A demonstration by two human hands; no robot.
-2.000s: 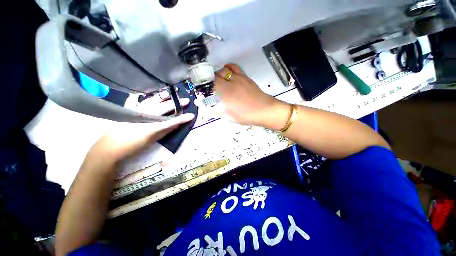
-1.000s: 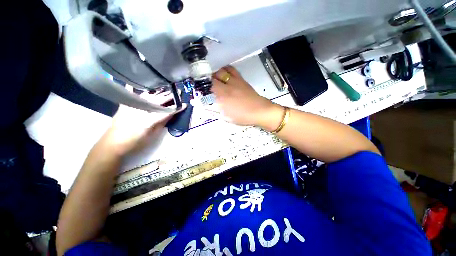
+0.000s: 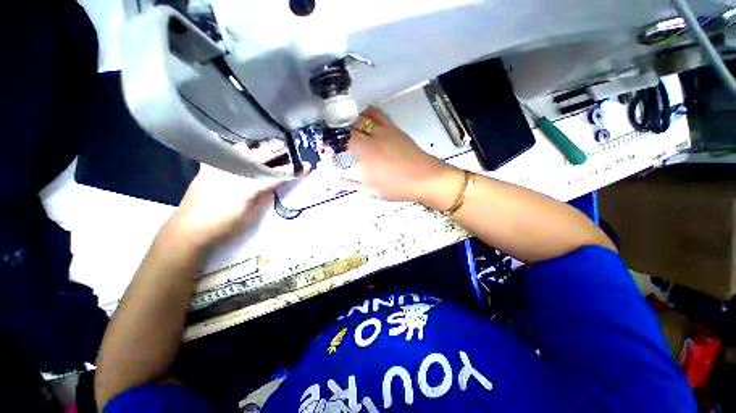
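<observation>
A small part of a dark fabric piece (image 3: 309, 156) shows at the needle area of the white sewing machine (image 3: 452, 32). My left hand (image 3: 222, 202) lies left of the needle, with its fingertips together at the near edge of the piece; some fingers are hidden behind the machine's pale guard. My right hand (image 3: 389, 160), with a ring and a bracelet, is right of the needle. Its fingertips are behind the white knob (image 3: 340, 110), so what they touch is hidden. The rest of the piece is not visible.
A black smartphone (image 3: 487, 113) and a green-handled tool (image 3: 560, 140) lie right of my right hand. Bobbins (image 3: 598, 125) and black scissor handles (image 3: 649, 107) are farther right. A large dark panel (image 3: 133, 153) lies at the left. A tape strip (image 3: 323, 272) runs along the front edge.
The dark piece no longer sticks out towards me; a curved line in the machine bed shows there now. The large dark panel shows more at the left. My hands have barely moved.
</observation>
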